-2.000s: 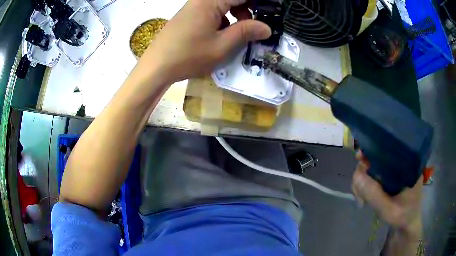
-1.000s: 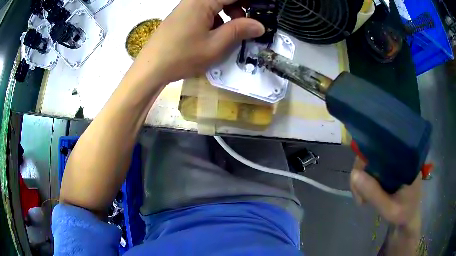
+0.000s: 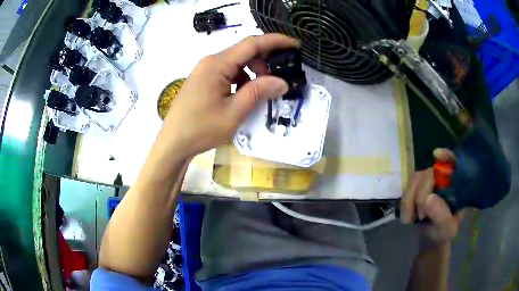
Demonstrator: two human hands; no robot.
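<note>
My left hand (image 3: 227, 91) holds a black component (image 3: 287, 69) between thumb and fingers. Its lead wires reach down to the contacts (image 3: 283, 121) at the centre of a white cover (image 3: 307, 134). The cover lies on the yellow-brown holding block (image 3: 273, 177), which has pale tape across it. My right hand (image 3: 431, 199) grips the soldering gun (image 3: 478, 165) at the right, by its handle near the orange-red trigger. The gun's barrel is blurred, points up and left beside the fan, and is away from the cover.
A round black fan (image 3: 330, 34) stands behind the cover. A flux tin (image 3: 169, 98) is partly hidden by my left arm. Soldered assemblies (image 3: 94, 96) lie at left. A loose black component (image 3: 209, 21) lies at the back. A blue crate (image 3: 501, 62) is at far right.
The soldering gun has moved off the contacts to the right and its barrel now points up beside the fan. The view has shifted, showing more of the bench's back. My left hand still holds the component.
</note>
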